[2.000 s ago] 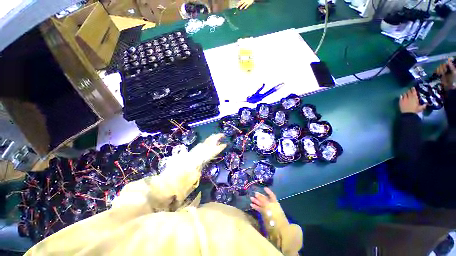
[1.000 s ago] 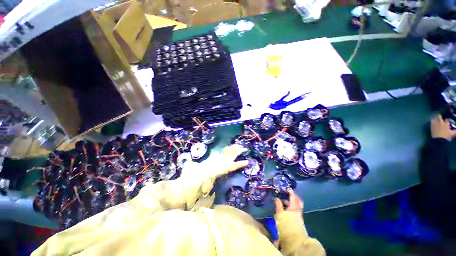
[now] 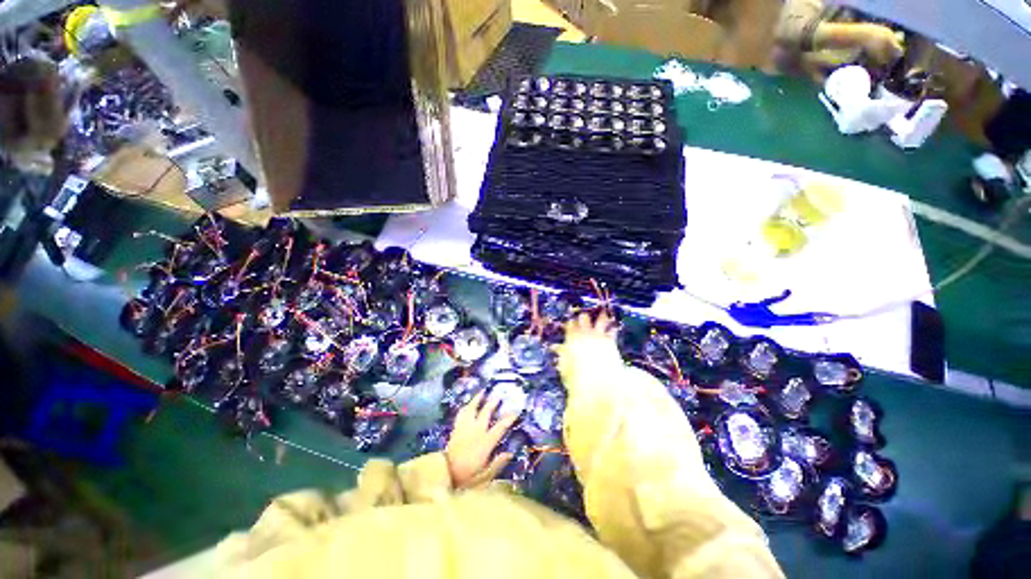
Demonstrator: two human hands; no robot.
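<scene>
Black round units with silvery faces and red-orange wires lie in a dense pile on the left of the bench. More units, mostly without visible wires, lie in a looser group on the right. My left hand lies palm down on units between the two groups, fingers spread. My right hand reaches over units just in front of the black trays, fingertips among wires. Whether it grips one is hidden. My right sleeve covers units below it.
A stack of black trays stands on a white sheet with a blue-handled tool, a yellow item and a dark flat object. An open carton stands behind the pile. Another person's hand shows at the top right.
My view has swung left. My left hand has moved back towards me onto units, fingers spread. My right hand has left the bench's front edge and reached forward towards the trays.
</scene>
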